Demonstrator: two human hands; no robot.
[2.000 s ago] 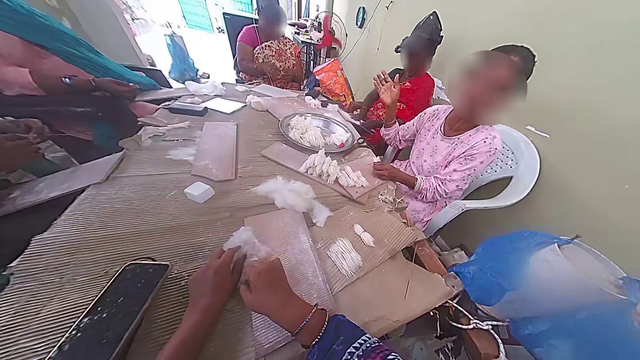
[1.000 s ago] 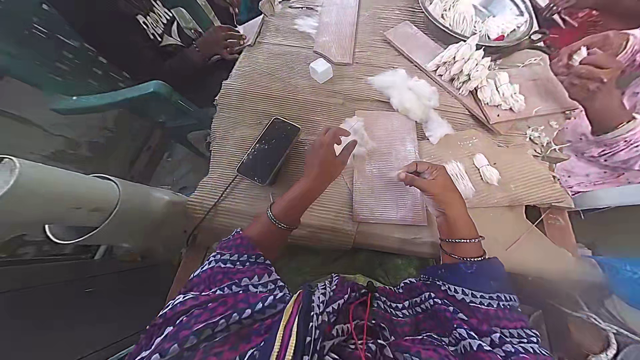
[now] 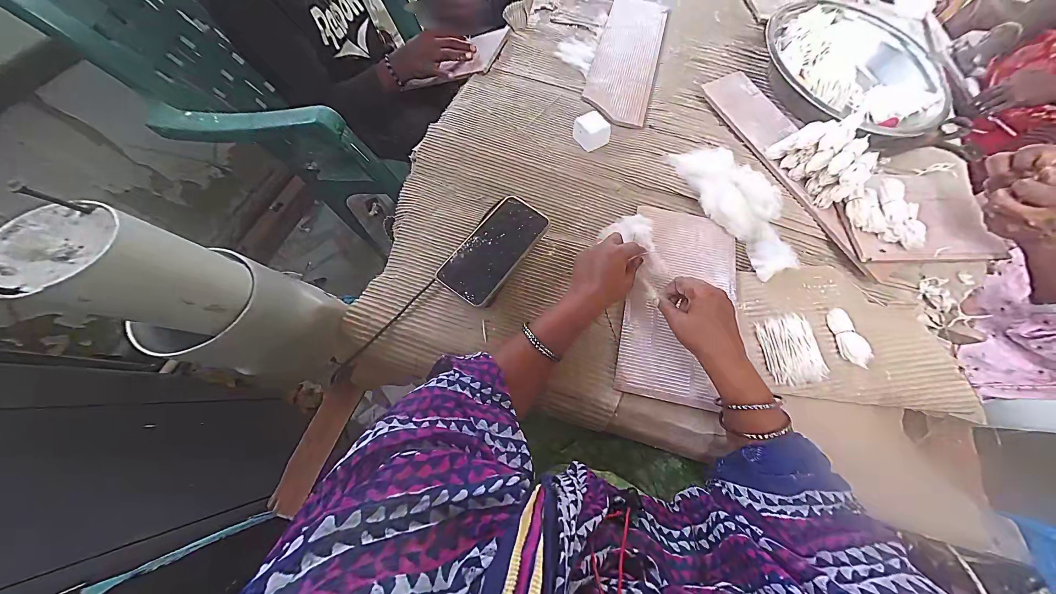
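Note:
My left hand [image 3: 609, 268] pinches a tuft of white cotton [image 3: 629, 231] above the upper left edge of a ribbed, pale pink board [image 3: 670, 351]. Close by on the right, my right hand [image 3: 697, 318] has thumb and fingertips together over the board, on a thin wisp that runs from the tuft. A larger heap of loose cotton [image 3: 730, 190] lies just past the board's upper right corner. Right of the board, a row of thin white cotton wicks [image 3: 790, 350] and a tied bundle of wicks [image 3: 850, 338] rest on cardboard.
A phone [image 3: 492, 251] with a cable lies left of my hands on the corrugated cardboard cover [image 3: 462, 177]. Beyond are a white block [image 3: 591, 131], another ribbed board [image 3: 627, 62], a steel tray of wicks [image 3: 932, 107] and piled bundles [image 3: 833, 161]. Co-workers' hands are at both sides.
The view has swung from across the table down to my hands. Since one second ago, my right hand has come closer to my left, and a wisp now stretches between them.

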